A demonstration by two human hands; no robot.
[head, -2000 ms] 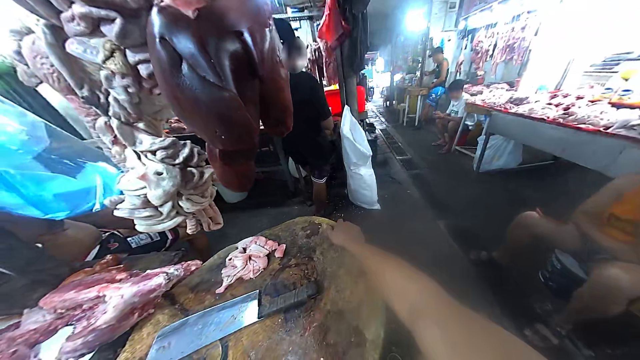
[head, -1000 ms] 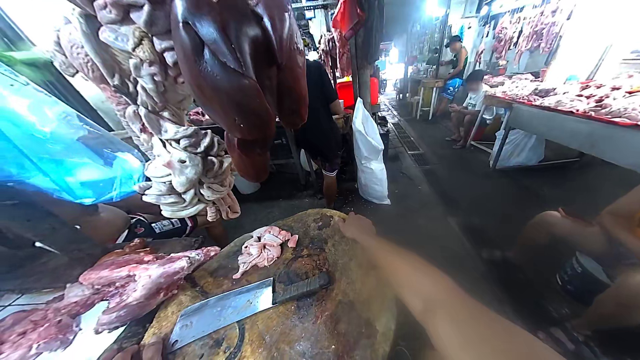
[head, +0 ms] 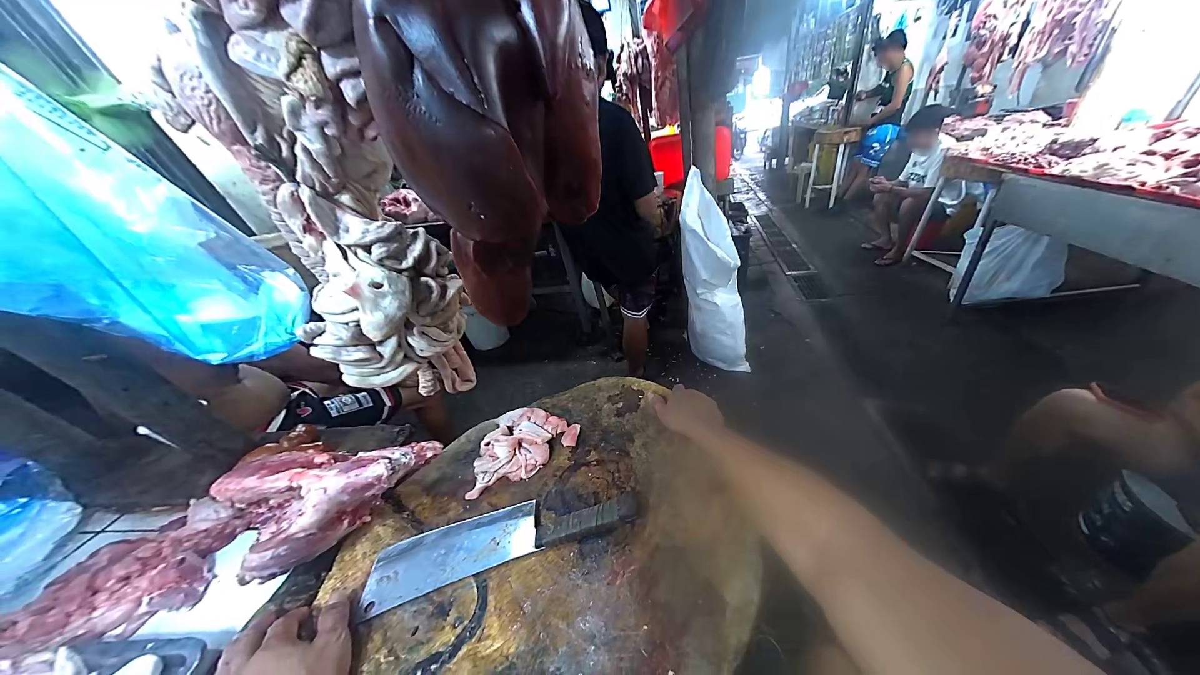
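A round wooden chopping block (head: 600, 600) fills the bottom middle of the view. On it lies a meat cleaver (head: 455, 561), blade to the left, its dark handle to the right. Behind the cleaver is a small heap of pale pink meat pieces (head: 517, 448). My right hand (head: 689, 412) rests on the block's far right edge, away from the cleaver; its fingers are partly hidden. At the block's near left edge my left hand (head: 298, 642) rests with its fingers bent, close to the tip of the blade. Neither hand shows anything held.
Large raw meat pieces (head: 319, 492) lie left of the block. Intestines (head: 384, 300) and dark liver (head: 478, 141) hang above its far side. A blue plastic bag (head: 141, 225) hangs left. A person in black stands ahead beside a white sack (head: 710, 272). Another person's legs are at right.
My left hand has come into fuller view at the block's left edge. My right hand stays on the far edge, and the cleaver and meat pieces keep their places.
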